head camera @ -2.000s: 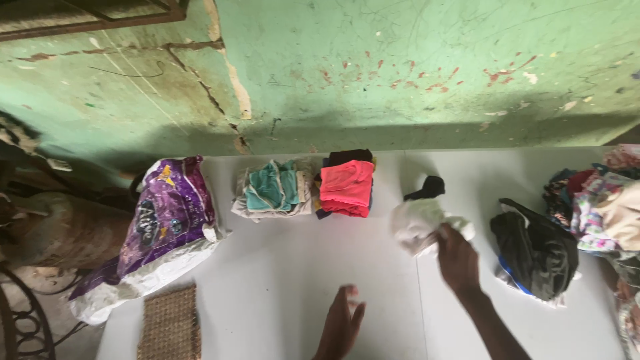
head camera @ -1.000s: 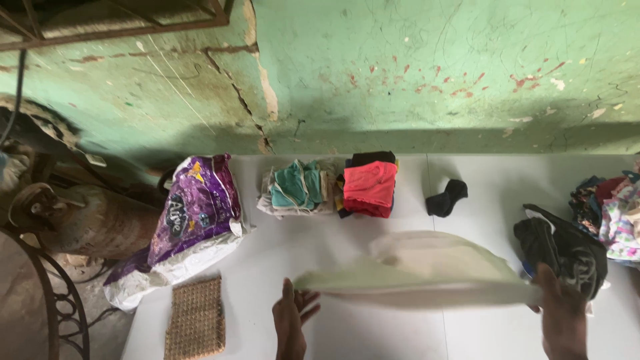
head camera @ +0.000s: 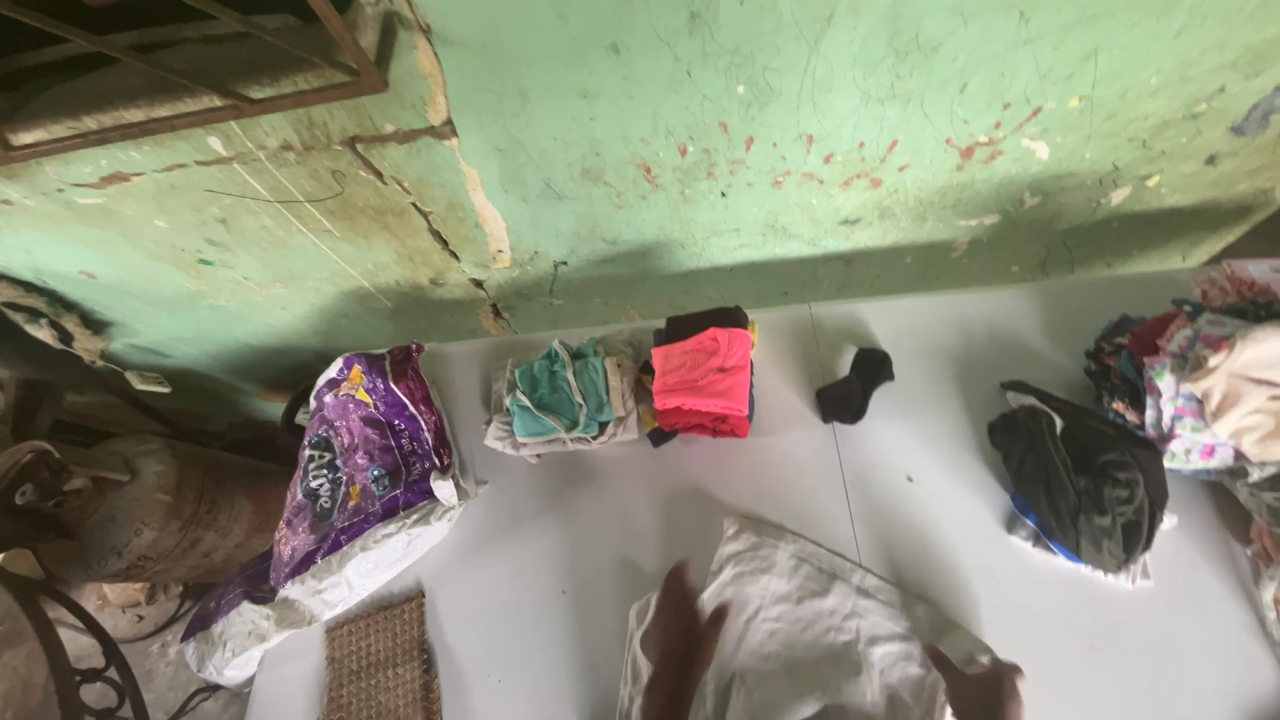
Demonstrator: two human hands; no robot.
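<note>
A white cloth point(head camera: 810, 630) lies spread on the white table at the bottom centre, its lower part cut off by the frame. My left hand point(head camera: 680, 640) is over its left part, blurred, fingers apart; whether it pinches the fabric is unclear. At the cloth's right edge, my right hand point(head camera: 975, 680) has its fingers on the fabric, and its grip is partly hidden. Beyond the cloth are a folded pile topped with a teal garment point(head camera: 560, 390), another pile topped with a pink garment point(head camera: 702, 372), and a small black cloth item point(head camera: 855, 385), perhaps a sock.
A purple and white plastic bag point(head camera: 350, 480) and a woven mat point(head camera: 380, 660) are at the left. A heap of dark clothing point(head camera: 1085, 480) and a patterned clothing heap point(head camera: 1200, 390) lie at the right. A green wall point(head camera: 750, 150) borders the table's far side; a rusty cylinder point(head camera: 170, 510) stands left.
The white cloth was bunched by my right hand, then stretched between both hands, and now rests on the table nearer to me. The black item stays in place.
</note>
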